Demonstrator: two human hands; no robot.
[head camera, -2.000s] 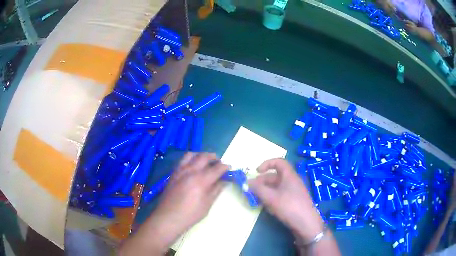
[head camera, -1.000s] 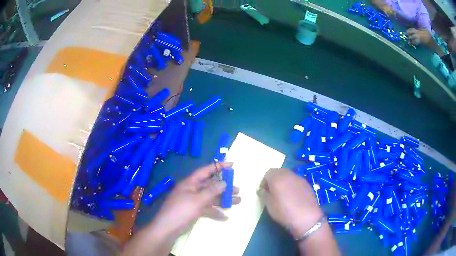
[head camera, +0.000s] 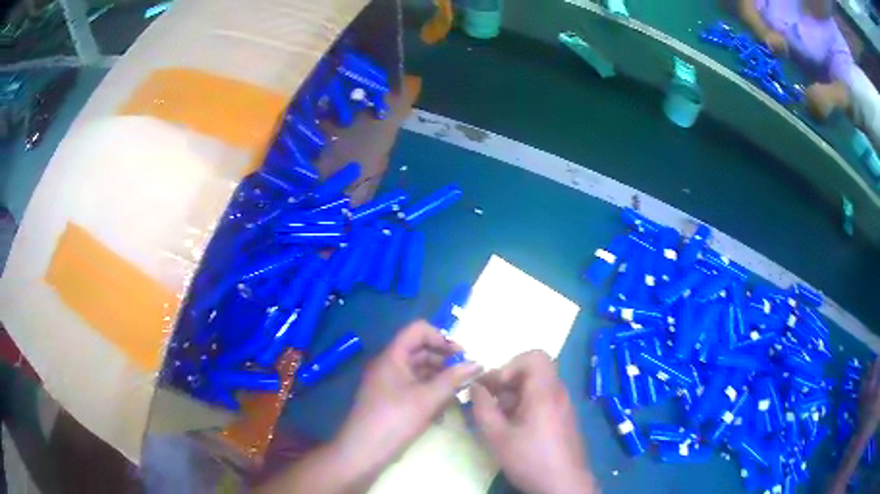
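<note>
My left hand (head camera: 410, 386) is at the lower middle, its fingers closed around a blue cylinder (head camera: 453, 359) of which only a small part shows. My right hand (head camera: 526, 415) is close beside it, fingertips pinched near the cylinder's end; what they pinch is too small to tell. Both hands are over a pale cream sheet (head camera: 521, 311) on the dark green bench. Another blue cylinder with a white sticker (head camera: 453, 309) lies at the sheet's left edge, just beyond my left hand.
An open cardboard carton (head camera: 135, 183) with orange tape lies at left, blue cylinders spilling out. A heap of blue cylinders (head camera: 695, 318), many with white stickers, lies at right. Beyond the pale rail (head camera: 540, 164) are teal parts (head camera: 683, 101) and another person's hand (head camera: 827, 98).
My hands have come together over the sheet, and the held cylinder is now mostly hidden by fingers. Teal parts beyond the rail have shifted right. The whole view has shifted slightly.
</note>
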